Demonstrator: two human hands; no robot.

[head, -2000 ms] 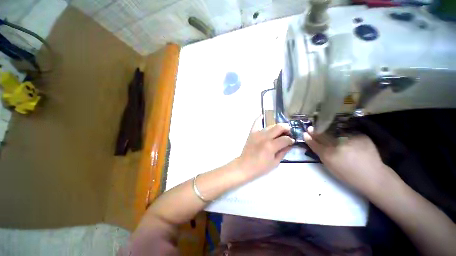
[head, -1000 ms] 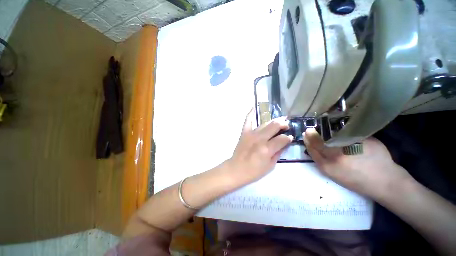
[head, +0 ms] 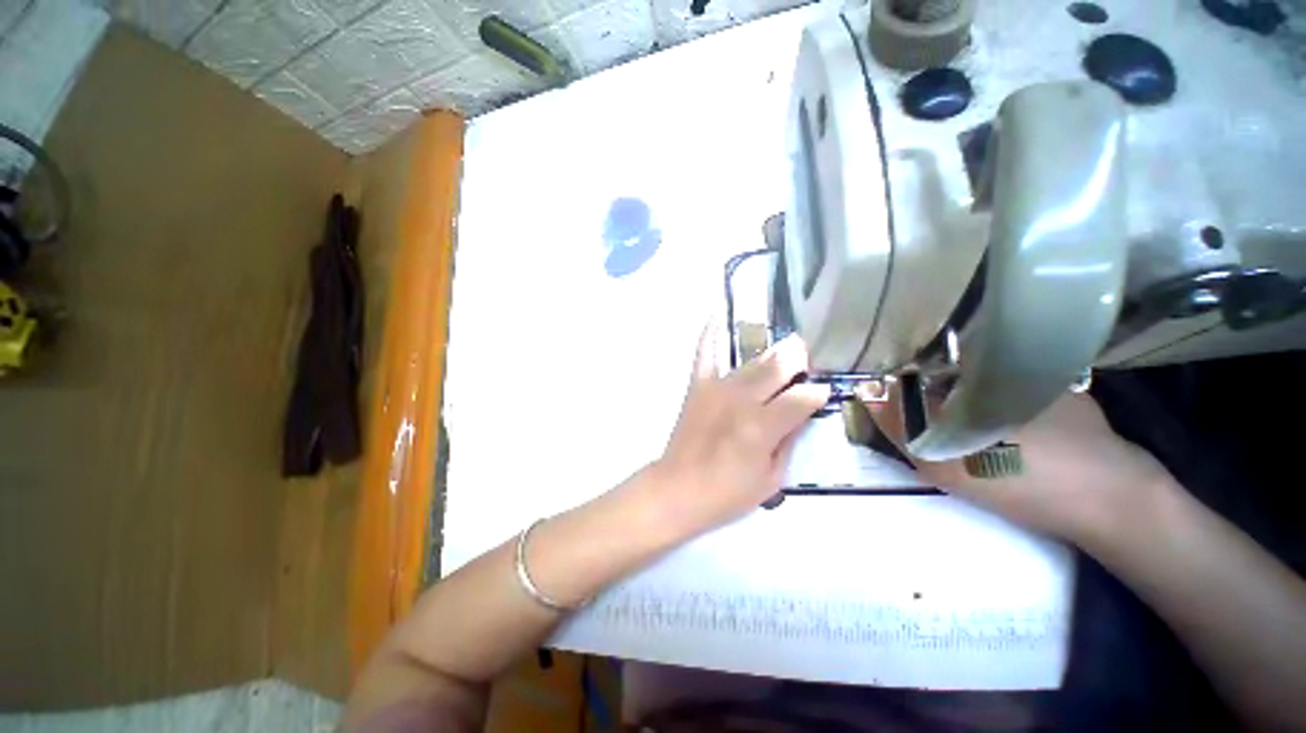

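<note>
A narrow dark strip (head: 782,304) lies beside the white sewing machine head (head: 874,201) and runs toward the presser foot (head: 859,388). My left hand (head: 728,437) is left of the foot, its front fingertips closed on dark material there and one finger stretched out apart. My right hand (head: 1053,465) is right of the foot. The machine's curved guard and a knurled knob hide its fingertips, so its grip cannot be seen. A large dark garment piece (head: 1196,430) lies bunched at the right, behind and beside my right forearm.
Dark spare strips (head: 330,344) lie on the cardboard (head: 172,358) at the left, past the orange-taped table edge (head: 408,372). A small bluish round item (head: 629,236) lies on the white tabletop (head: 573,358). A ruler scale is printed along the front edge. A brick-patterned wall stands behind.
The camera view has shifted, so the machine head looks closer than two seconds ago. Both hands stay beside the foot; my right fingertips, visible before, are now mostly hidden.
</note>
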